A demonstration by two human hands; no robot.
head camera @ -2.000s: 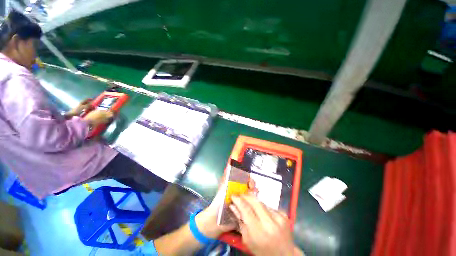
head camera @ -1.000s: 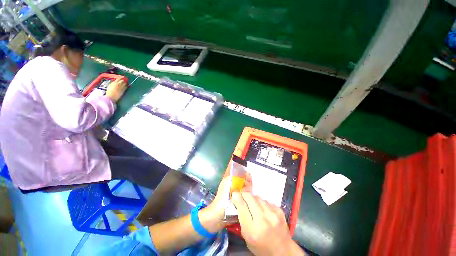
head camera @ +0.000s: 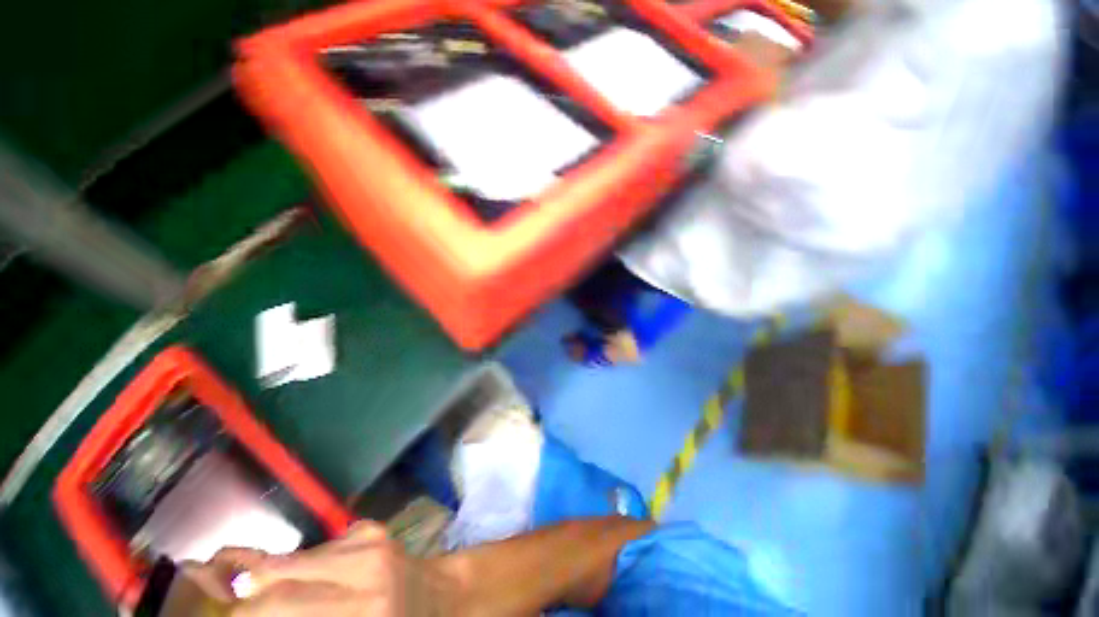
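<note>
A tablet housing in a red-orange foam frame lies at the lower left on the green bench. A pale rectangle covers part of its inside. My right hand is blurred at the bottom left, over the frame's near edge, its forearm coming from the right. A small white spot shows at its fingers; whether it grips anything is unclear. A dark strip shows beside the fingers, cut off by the bottom edge. My left hand cannot be made out clearly; blurred skin by the strip may belong to it.
A thick red-orange foam block with several openings holding dark units with white faces stands at the top. White paper lies on the bench. A person in white clothing is at upper right. An open carton sits on the blue floor.
The view has swung to the right, so the framed tablet now shows at lower left. The seated person and tray are out of view. The yellow-orange piece no longer shows at my fingers.
</note>
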